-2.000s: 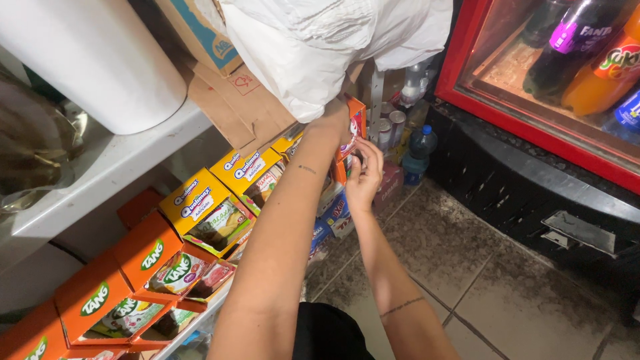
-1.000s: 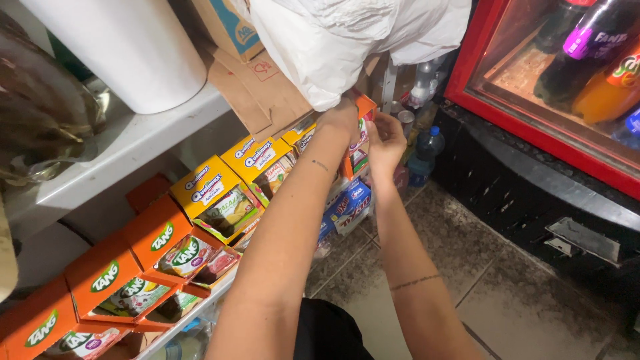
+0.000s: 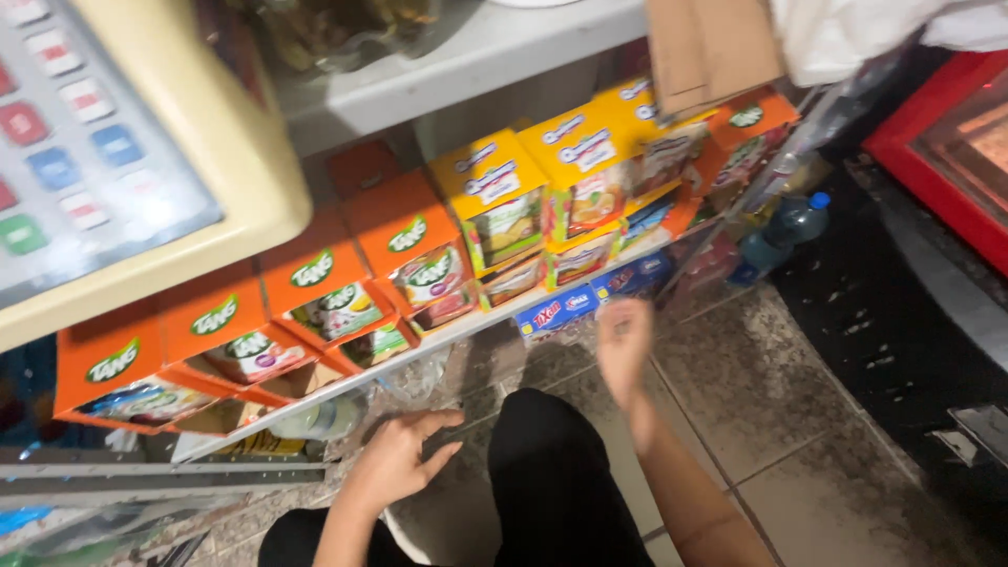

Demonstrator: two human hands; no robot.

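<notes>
My left hand (image 3: 402,458) hangs over the floor in front of the shelf, thumb and index finger apart, holding nothing. Blurred and near the blue Tixan cartons (image 3: 556,312) under the shelf edge, my right hand (image 3: 624,346) has its fingers curled; whether anything is in it cannot be told. A row of display boxes stands on the lower shelf: orange Tang boxes (image 3: 394,216) with drink sachets at the left, yellow boxes of sachets (image 3: 492,169) in the middle, and another orange Tang box (image 3: 748,122) at the right end.
A grey upper shelf (image 3: 472,59) runs above the boxes, with a keypad device (image 3: 260,181) at left and folded cardboard (image 3: 713,55) over the right end. A blue-capped plastic bottle (image 3: 780,232) stands on the floor beside a red-framed cooler (image 3: 945,142). My knees are below.
Both hands have drawn away from the orange box at the shelf's right end. They are now apart, lower, in front of the shelf. The view has swung left.
</notes>
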